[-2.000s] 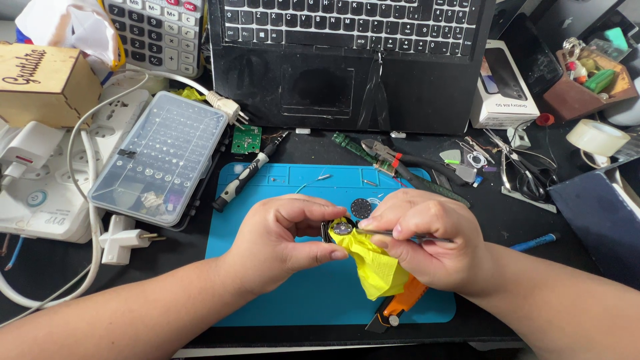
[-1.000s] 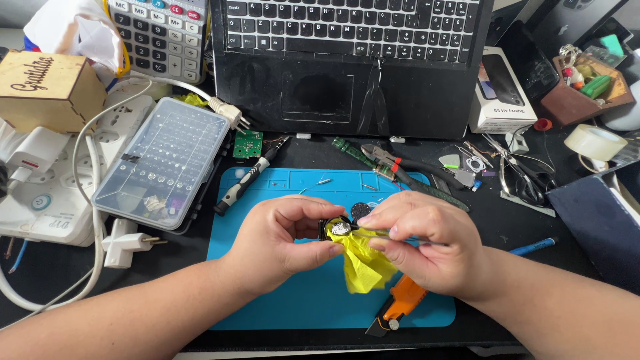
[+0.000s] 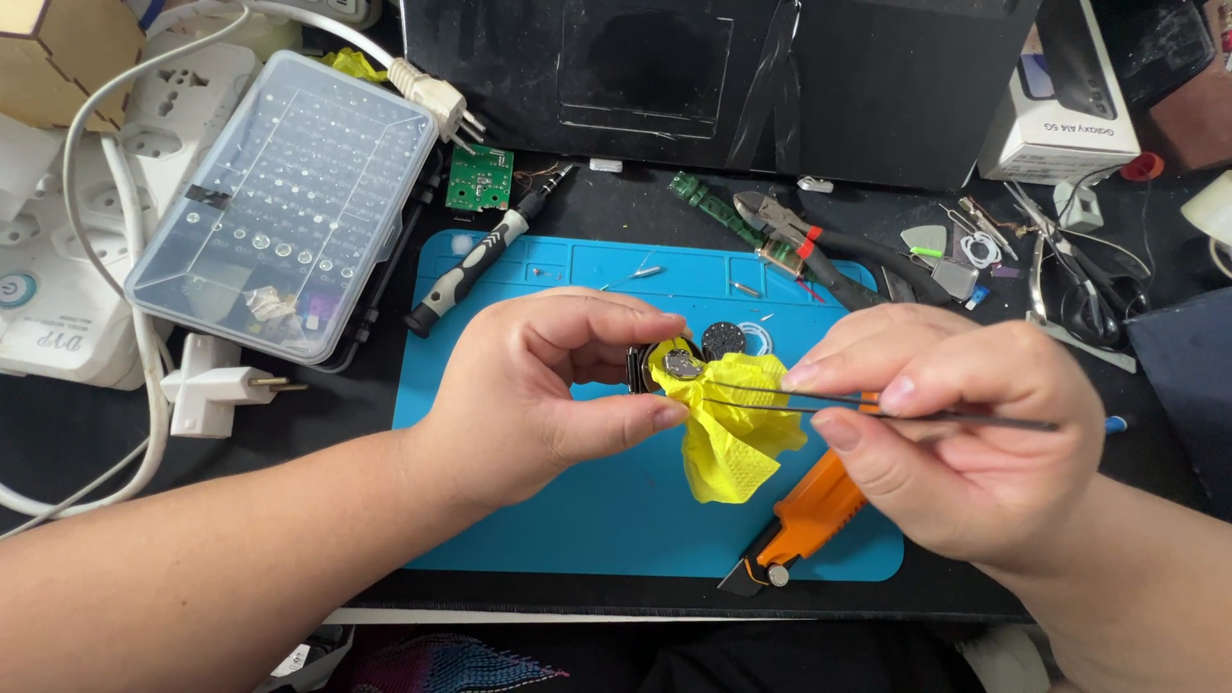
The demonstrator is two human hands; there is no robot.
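Observation:
My left hand (image 3: 568,385) grips a dark watch case (image 3: 639,370) at its edges, with a yellow cloth or wipe (image 3: 736,448) bunched over it. On the cloth lies a small round metallic movement (image 3: 682,364). My right hand (image 3: 948,414) holds dark metal tweezers (image 3: 962,418), their two tips apart over the cloth, just right of the movement. Behind the cloth, a round black watch dial (image 3: 723,340) and a white ring (image 3: 757,338) rest on the blue work mat (image 3: 558,520). An orange utility knife (image 3: 813,508) lies on the mat, partly behind my right hand.
A precision screwdriver (image 3: 481,252) crosses the mat's left corner, near a green circuit board (image 3: 479,178) and a clear parts case (image 3: 284,207). Diagonal pliers (image 3: 818,241) overlap the back right corner, with scissors (image 3: 1083,274) farther right. A laptop (image 3: 866,96) stands behind; power strip and cables are left.
The tweezers' tips have come off the movement and now stand apart to its right, fully visible. The right hand has shifted slightly right. The view has tilted down and closer.

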